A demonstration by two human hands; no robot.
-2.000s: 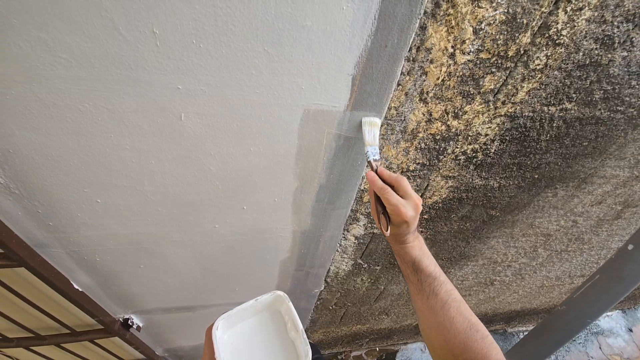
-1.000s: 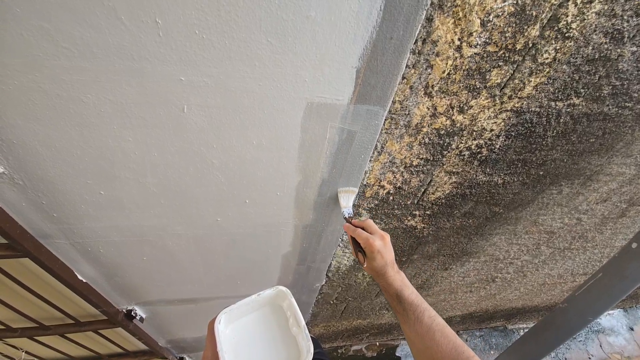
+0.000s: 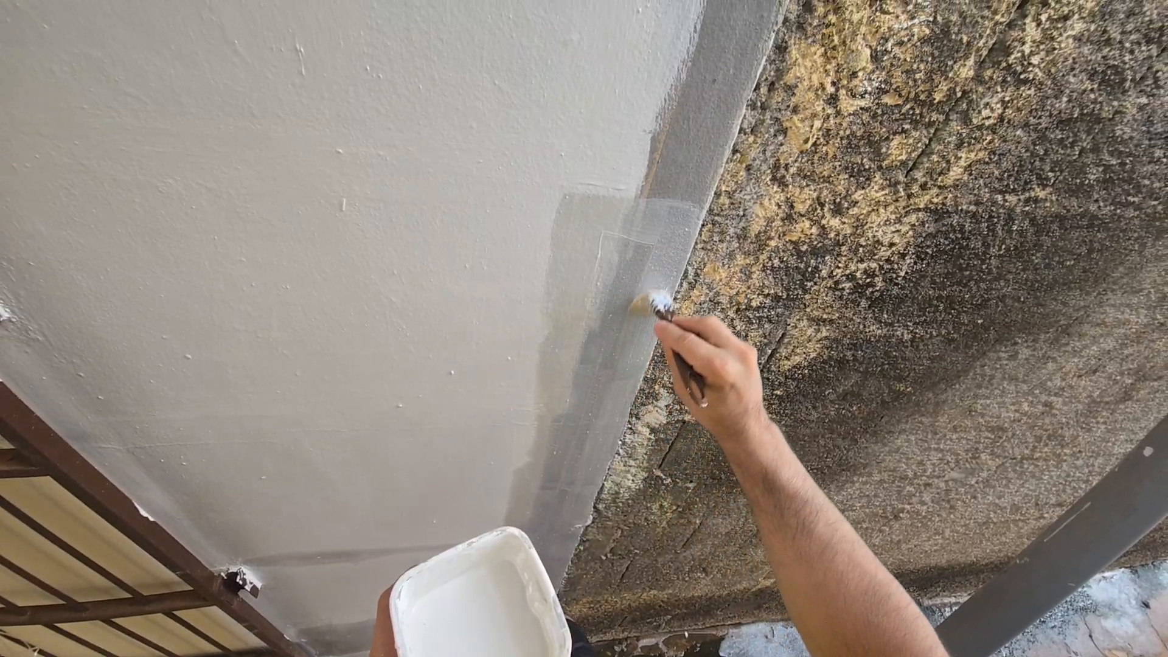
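Note:
My right hand (image 3: 716, 374) grips the dark handle of a paintbrush (image 3: 662, 306), whose pale bristles touch the darker grey strip (image 3: 630, 338) along the edge of a light grey painted wall (image 3: 319, 274). At the bottom, my left hand (image 3: 383, 625), mostly hidden, holds a white plastic tub (image 3: 479, 598) of white paint by its left side. A wet-looking patch with a visible outline lies on the wall left of the brush.
Rough, stained concrete or stone wall (image 3: 958, 347) adjoins the painted edge on the right. A brown metal grille (image 3: 119, 511) stands at lower left. A grey metal bar (image 3: 1068, 538) slants across the lower right, above a patchy light surface (image 3: 1095, 611).
My right hand first moved down along the wall edge with the brush, then slightly back up, and the bristles now point left. The tub stays low in view in my left hand.

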